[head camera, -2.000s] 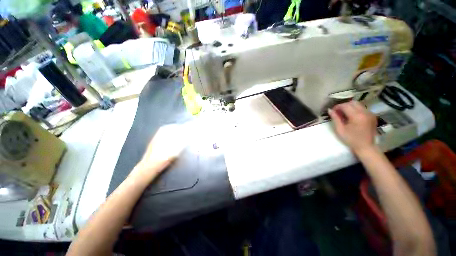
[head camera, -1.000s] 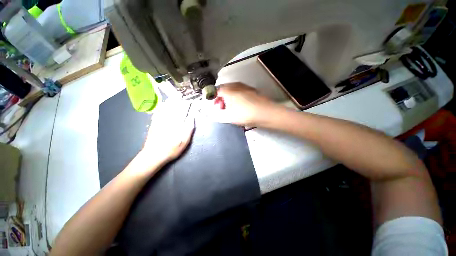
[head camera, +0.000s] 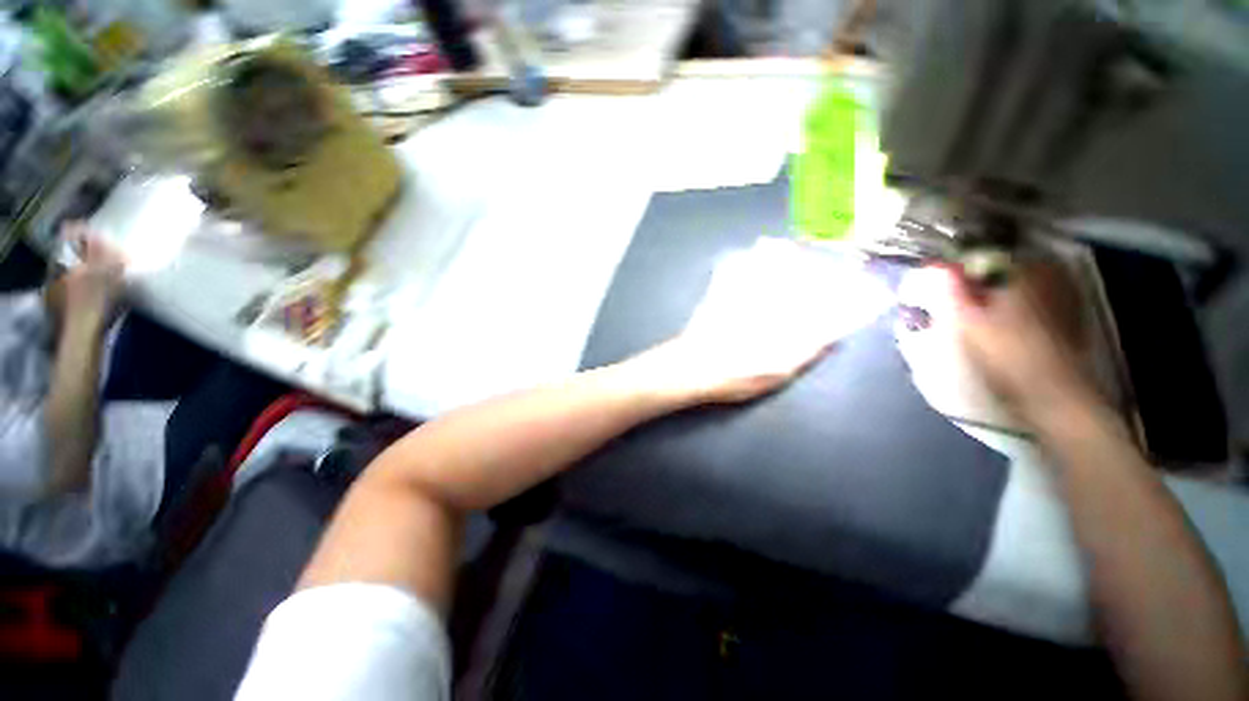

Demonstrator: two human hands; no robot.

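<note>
A dark grey garment panel (head camera: 808, 466) lies on the white table and hangs towards my lap. My left hand (head camera: 774, 322) rests flat on it, washed out by the lamp, fingers towards the needle area. My right hand (head camera: 1007, 329) is at the panel's right edge beside the presser foot (head camera: 989, 253). A small dark reddish piece (head camera: 914, 316) shows at its fingertips; glare and blur hide whether they hold it. The sewing machine head (head camera: 1014, 110) stands above, with a neon yellow-green tag (head camera: 825, 164) hanging left of the needle.
A black smartphone (head camera: 1167, 359) lies right of my right hand. At the left stands a yellowish machine (head camera: 295, 158), with another person's hand (head camera: 93, 267) beyond it. A wooden board edge (head camera: 589, 82) runs along the back.
The view has swung left, bringing the yellowish machine and the other person in. My right hand went from the table's right side to the needle area, and both hands remain there.
</note>
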